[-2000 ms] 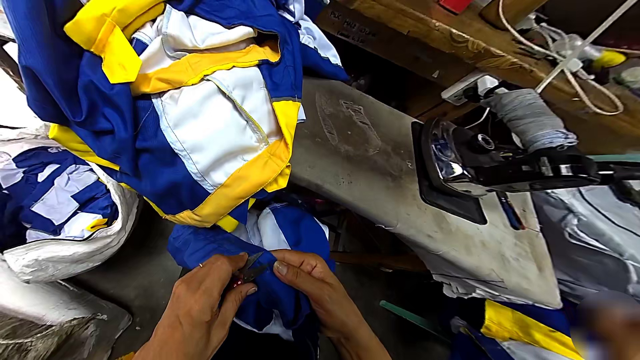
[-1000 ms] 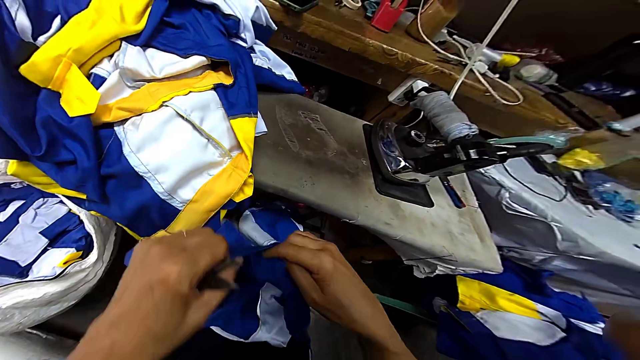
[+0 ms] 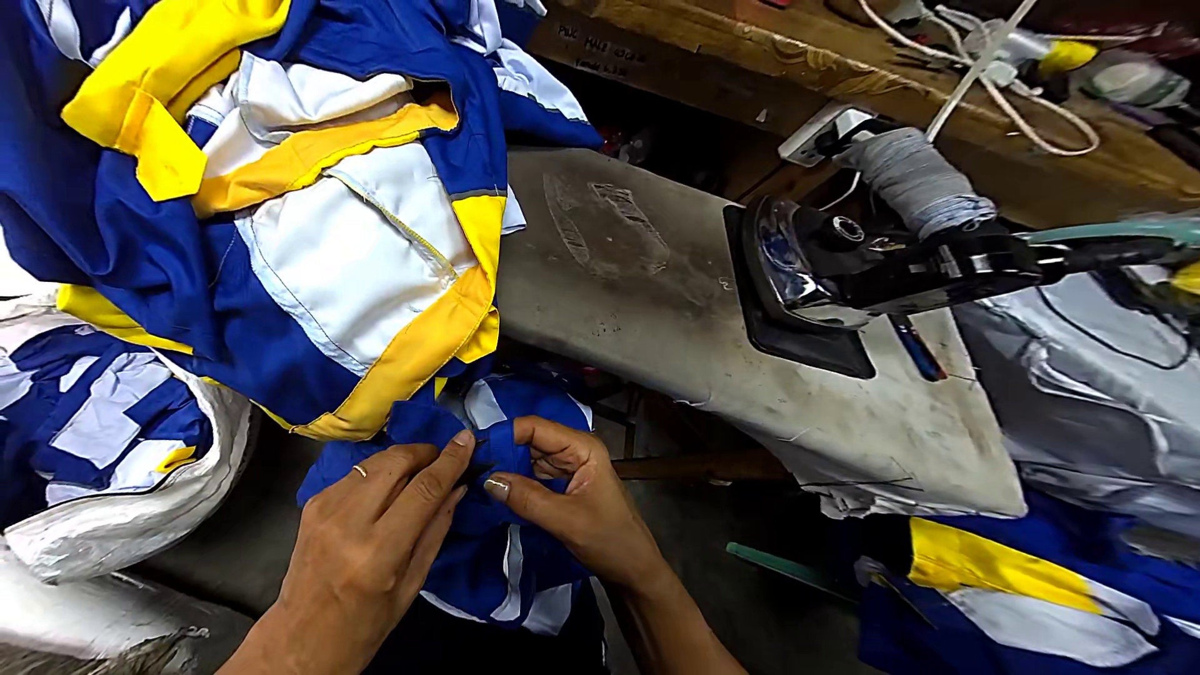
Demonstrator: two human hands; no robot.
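A blue and white cloth garment point(image 3: 539, 401) hangs low at the centre, below the ironing board. My left hand point(image 3: 384, 525), with a ring on one finger, pinches its blue fabric near an edge. Close beside it, my right hand point(image 3: 572, 497) grips the same fabric between thumb and fingers. Something dark shows between the fingertips, too hidden to name. Above the hands lies a heap of blue, white and yellow garments point(image 3: 347, 262).
An electric iron point(image 3: 806, 262) rests on a dark pad on the ironing board point(image 3: 637, 319). A white sack point(image 3: 122, 516) of cloth stands left. Behind is a wooden table point(image 3: 731, 56) with cords. More garments point(image 3: 1003, 562) lie lower right.
Two seconds ago a small dark tool with a red part showed in my left hand; it is not plainly visible now. The hands have drawn together on the blue fabric.
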